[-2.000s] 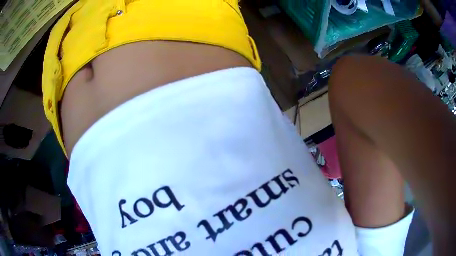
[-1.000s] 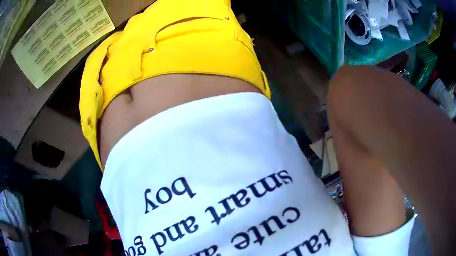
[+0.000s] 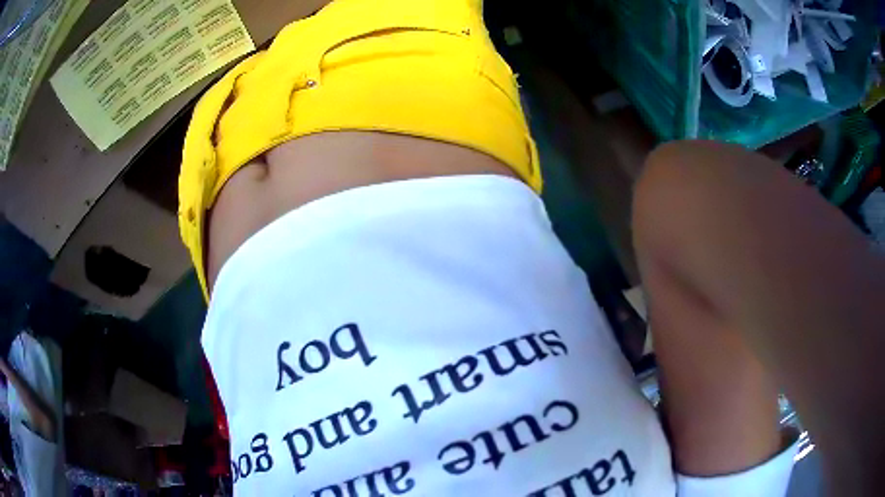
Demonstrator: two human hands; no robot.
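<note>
Neither of my hands is in view. A bent bare arm with a white sleeve fills the right side, and its hand is not visible. A yellow label sheet with rows of small dark print lies flat on brown cardboard at the upper left. Another yellow label sheet is cut off by the left edge. A teal-green bin at the upper right holds loose white plastic parts, some with ring ends. I cannot tell whether anything is held.
A white printed shirt and yellow trousers fill the middle. An open brown carton with a dark hole is below the cardboard. Another person's arm and light clothing show at the lower left. Green material is beside the bin.
The view has shifted, so the flat label sheet and more of the bin's white parts now show. The other person at the lower left has come into view. The bent arm stays at the right.
</note>
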